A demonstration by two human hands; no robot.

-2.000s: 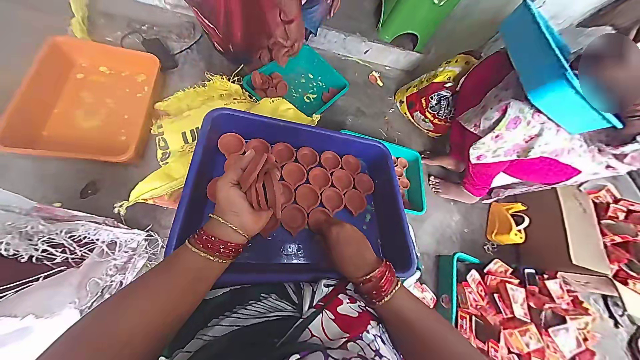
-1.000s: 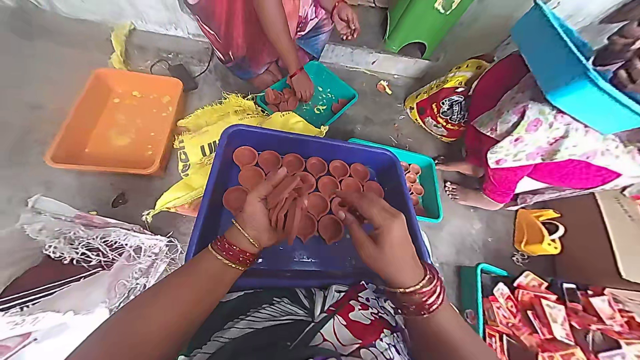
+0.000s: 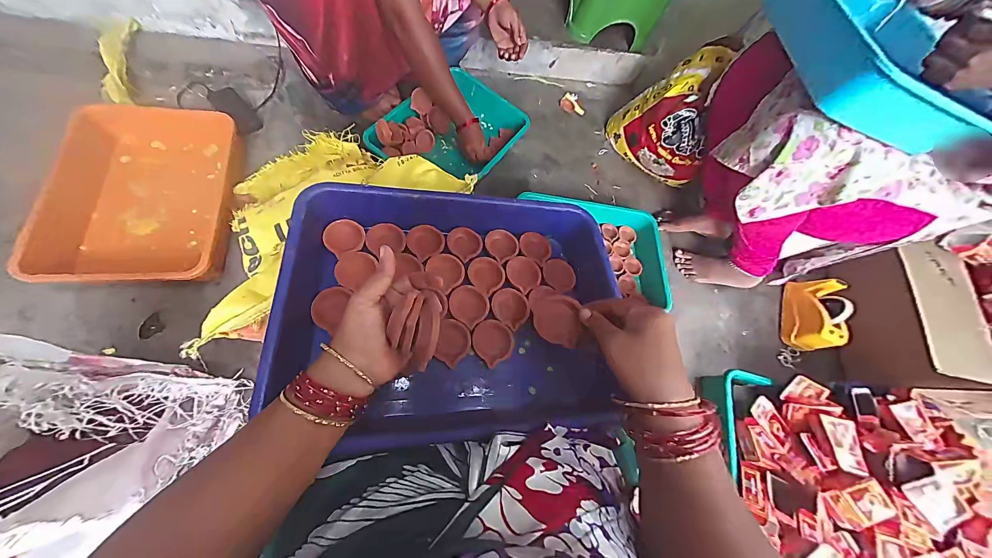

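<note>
A dark blue plastic tray (image 3: 465,418) lies before me with rows of small terracotta clay lamps (image 3: 486,275) in it, cup side up. My left hand (image 3: 380,322) holds a stack of several clay lamps (image 3: 415,322) over the tray's left part, palm turned up. At the right side of the rows, my right hand (image 3: 635,337) pinches one clay lamp (image 3: 558,322) between thumb and fingers. That lamp overlaps the row's end; whether it touches the tray is hidden. Bangles circle both wrists.
An orange tray (image 3: 116,263) lies at left beside a yellow woven sack (image 3: 263,209). Behind, a person's hand (image 3: 474,143) reaches into a green tray (image 3: 508,116) of lamps. Another green tray (image 3: 659,263) with small lamps adjoins the blue one. A second person sits at right, near red packets (image 3: 845,442).
More lamps lie in rows in the blue tray than two seconds ago. My right hand has moved away from my left, to the tray's right side, with a lamp in its fingers.
</note>
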